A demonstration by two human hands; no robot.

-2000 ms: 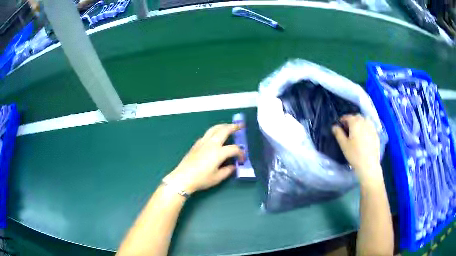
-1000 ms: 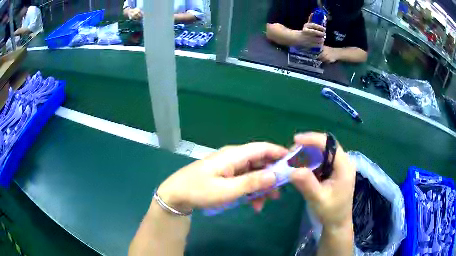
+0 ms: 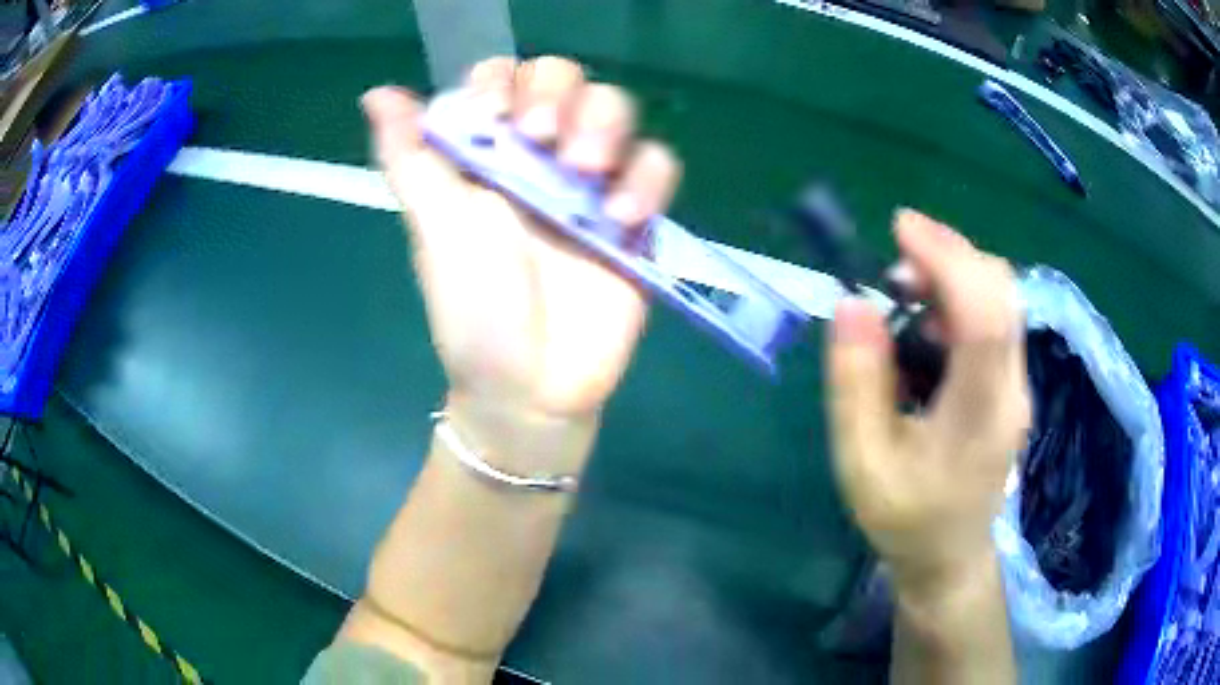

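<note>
My left hand (image 3: pixel 535 254) is palm up, its fingers curled over a pale lavender handle shell (image 3: pixel 729 315). The shell points down to the right, its far end free of the hand. My right hand (image 3: pixel 930 402), blurred, holds a black cover strip (image 3: pixel 830 221) between thumb and fingers, to the right of the shell and apart from it. Part of the strip is hidden by the fingers. The bag of black strips (image 3: pixel 1077 455) stands open with a rolled white rim, right of my right hand.
A blue tray of lavender parts (image 3: pixel 80 288) is at the left. Another blue tray (image 3: pixel 1177 482) is cut off at the right edge. A joined handle housing (image 3: pixel 1033 134) lies on the far green surface. A grey post (image 3: pixel 464 40) rises behind my left hand.
My left hand has turned palm up and moved up and left with the shell. My right hand has moved away to the right with the black strip. The view has tilted down.
</note>
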